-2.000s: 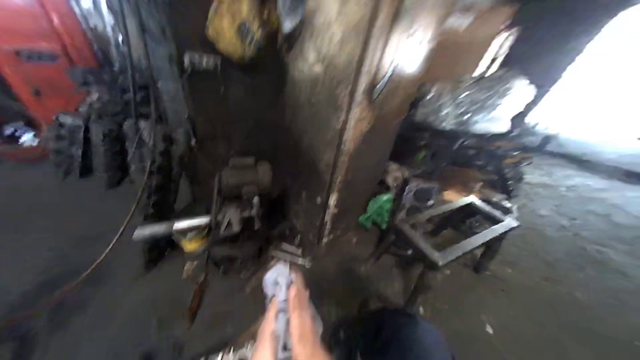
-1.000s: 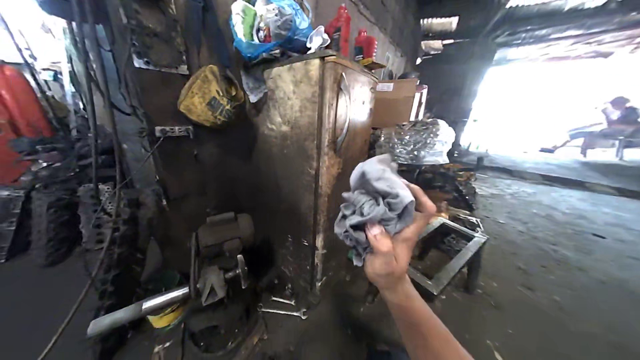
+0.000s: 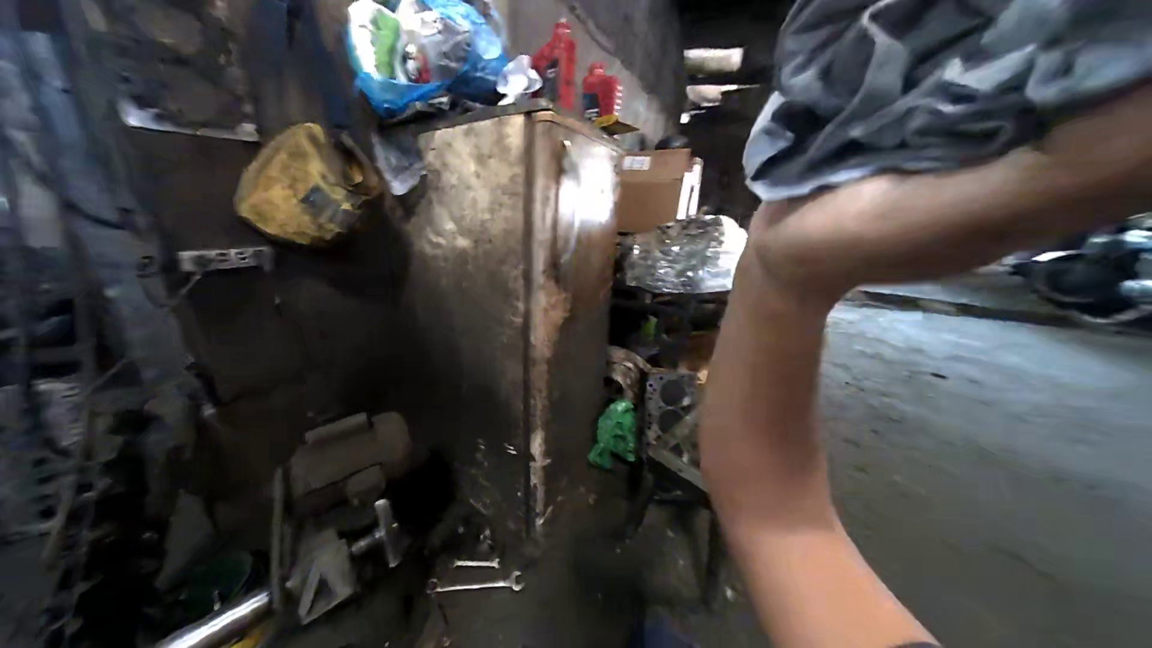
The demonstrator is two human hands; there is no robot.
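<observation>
My right arm rises from the bottom right edge and bends sharply at the wrist. My right hand (image 3: pixel 936 220) is very close to the camera, reaching toward the right edge, its fingers hidden. A crumpled grey cloth (image 3: pixel 909 99) lies against it and fills the top right corner; the hand holds it. My left hand is out of view. Beyond the arm, to the left, stands a tall, stained metal cabinet (image 3: pixel 468 297) with a handle on its door.
A blue plastic bag (image 3: pixel 477 54) and red bottles (image 3: pixel 558 67) sit on the cabinet. Two wrenches (image 3: pixel 475 585) lie on the floor before it, right of a dirty motor (image 3: pixel 351 459). A green bag (image 3: pixel 616 436) hangs by a metal frame stand. A yellow bag (image 3: pixel 301 184) hangs on the wall.
My right hand has risen with the grey cloth from mid-view to the top right, much closer to the camera. Two seconds ago the hands were low in view, near the bottom centre.
</observation>
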